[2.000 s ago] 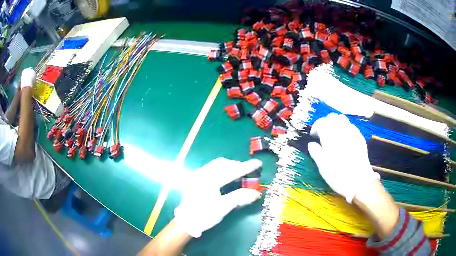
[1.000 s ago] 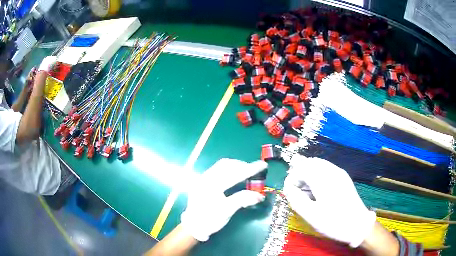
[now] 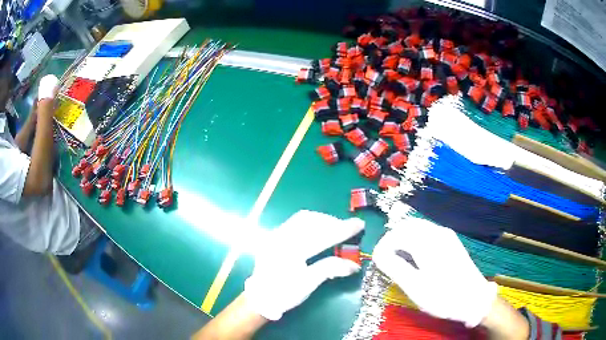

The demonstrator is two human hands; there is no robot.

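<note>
My left hand (image 3: 299,262), in a white glove, holds a red and black connector housing (image 3: 348,253) between thumb and forefinger, above the green bench. A short piece of coloured wire shows at the housing's right side. My right hand (image 3: 435,269), also gloved, is just right of the housing, thumb and forefinger closed at the wire. The fingertips hide most of what they pinch. Under and around it lie bundles of white (image 3: 465,136), blue (image 3: 468,174), black (image 3: 458,211), green (image 3: 488,260), yellow (image 3: 545,305) and red wires (image 3: 425,325), their whitish terminal tips towards the left.
Loose red and black connectors (image 3: 399,80) are heaped at the upper right. Tan dividers (image 3: 545,207) separate the bundles. Wired connectors (image 3: 143,143) fan out left of the yellow line (image 3: 266,199). At far left, a person's gloved hand (image 3: 48,87) is beside a wire tray (image 3: 156,50).
My right hand has come from over the blue and black wires down left to the housing. My left hand keeps its hold. The neighbour's hand has shifted slightly.
</note>
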